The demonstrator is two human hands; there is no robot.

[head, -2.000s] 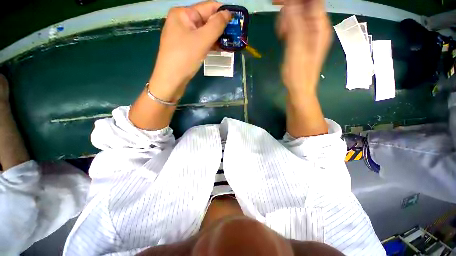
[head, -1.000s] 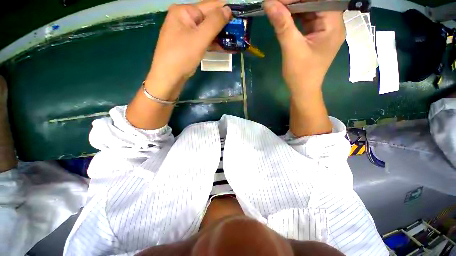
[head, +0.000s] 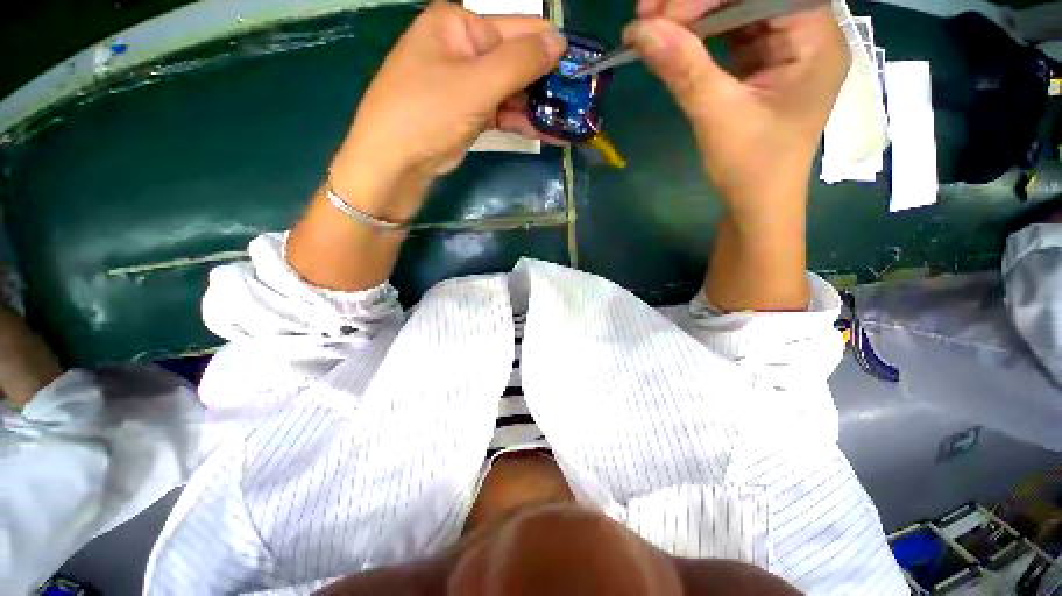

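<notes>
My left hand (head: 448, 99) holds a small dark rounded housing (head: 567, 99) by its left edge, open side up, with a blue board inside. A short yellow strip (head: 608, 150) hangs from its lower right edge. My right hand (head: 745, 99) holds grey metal tweezers (head: 722, 19). Their tips reach over the upper part of the blue board; whether they touch it or grip anything cannot be told. A pale sticker sheet (head: 504, 142) lies on the green bench behind my left fingers, partly hidden.
Fanned white strips (head: 859, 140) and a separate white strip (head: 913, 134) lie on the green bench (head: 268, 151) to the right. A black shapeless item (head: 984, 99) is at the far right. A person's arm (head: 23, 361) is at the left edge, and another person's sleeve (head: 1035, 285) at the right.
My right hand has come in from a blur with the tweezers, and their tips have moved down onto the housing's blue interior. The housing has shifted slightly right and lower in view.
</notes>
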